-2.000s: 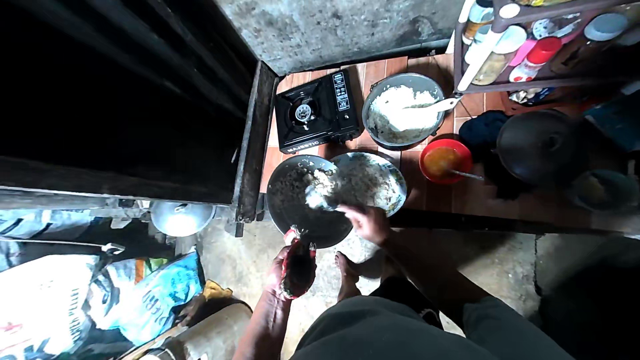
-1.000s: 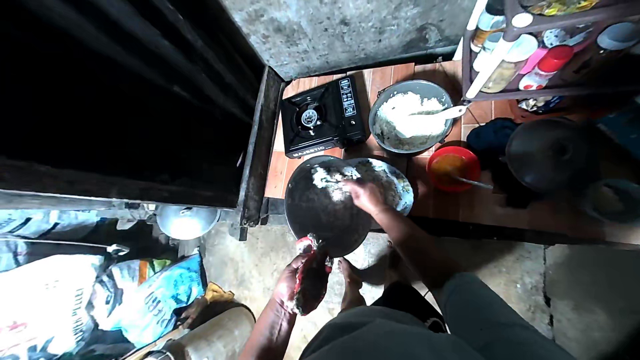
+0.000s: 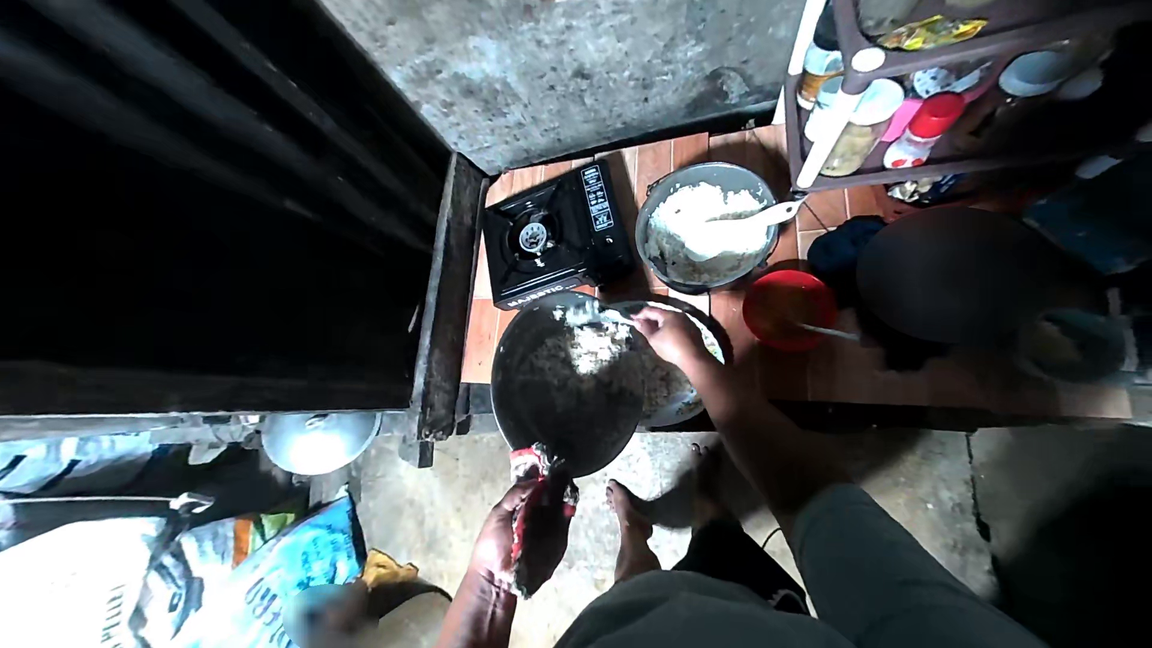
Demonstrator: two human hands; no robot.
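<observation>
My left hand (image 3: 506, 538) grips the near side of a dark frying pan (image 3: 567, 405) through a red and dark cloth (image 3: 543, 531). The pan is held in the air over the counter's front edge. My right hand (image 3: 670, 335) holds a metal spoon (image 3: 598, 315) in the pan, at the far side of some white rice (image 3: 596, 346). Partly beneath the pan and my right forearm lies a round plate (image 3: 670, 409) with food on it. Behind it stands a pot (image 3: 661, 265) of white rice with a white rice paddle (image 3: 765, 217) resting in it.
A black portable gas stove (image 3: 558, 236) stands on the tiled counter (image 3: 477, 346) at the back left. To the right are a red bowl (image 3: 765, 333) with a spoon, a dark round lid or pan (image 3: 936, 270) and a rack (image 3: 814, 166) of jars. A wooden post (image 3: 441, 315) borders the counter's left.
My right hand and the spoon have moved within the pan, from the plate side toward the pan's far rim. My left hand has kept its hold through the cloth.
</observation>
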